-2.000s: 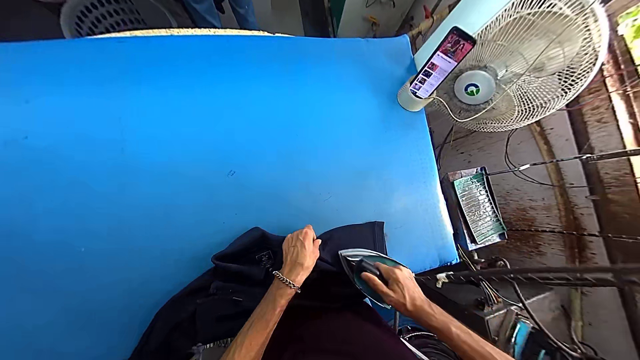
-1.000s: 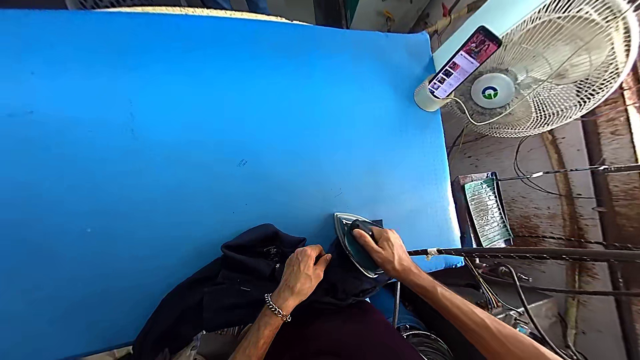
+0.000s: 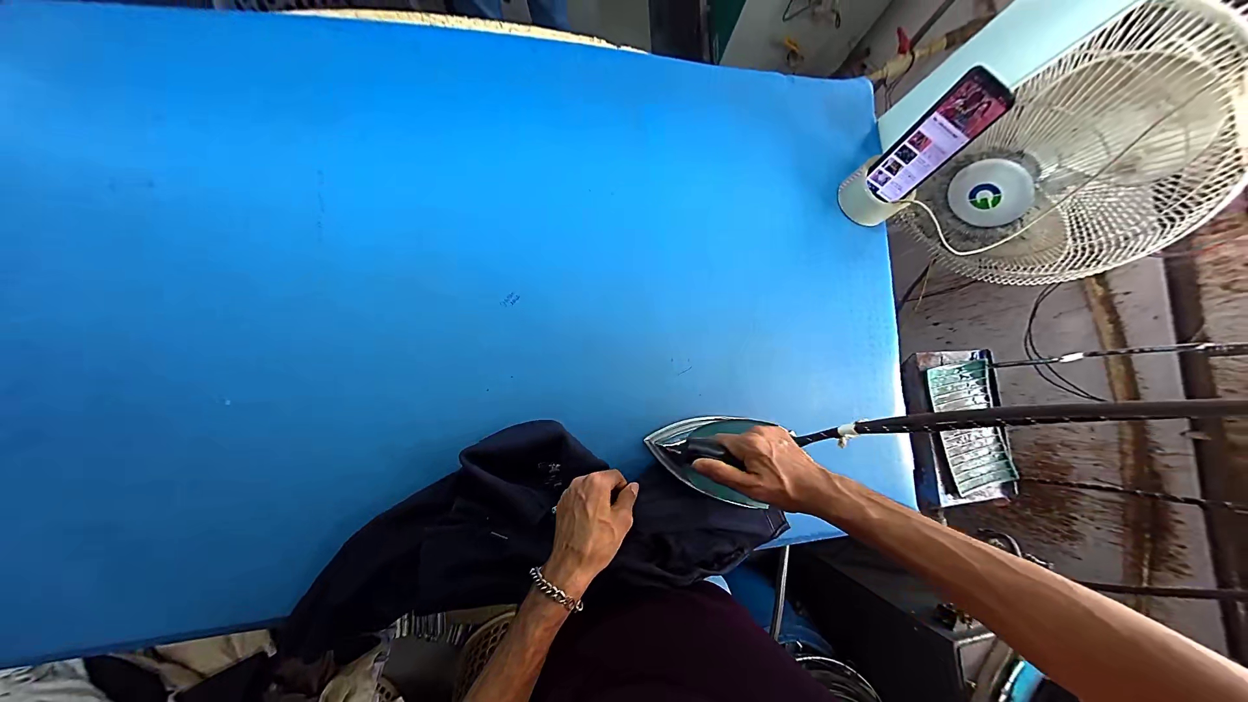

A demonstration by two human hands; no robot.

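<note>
A dark navy garment lies bunched along the near edge of the blue-covered table, part of it hanging over. My left hand, with a chain bracelet at the wrist, is closed on the cloth, its fingertips partly hidden. To its right, my right hand grips the handle of a clothes iron. The iron rests flat on the garment's upper right part, its tip pointing left, and partly over the blue cover. A black cord runs right from the iron's heel.
A phone leans in a white holder at the far right corner, before a white fan. Beyond the right edge sits a ridged metal rest. Cords cross there. Piled clothes lie below the near edge.
The iron has turned in my right hand; its tip pointed away from me one second ago and points left now. My left hand stays on the garment.
</note>
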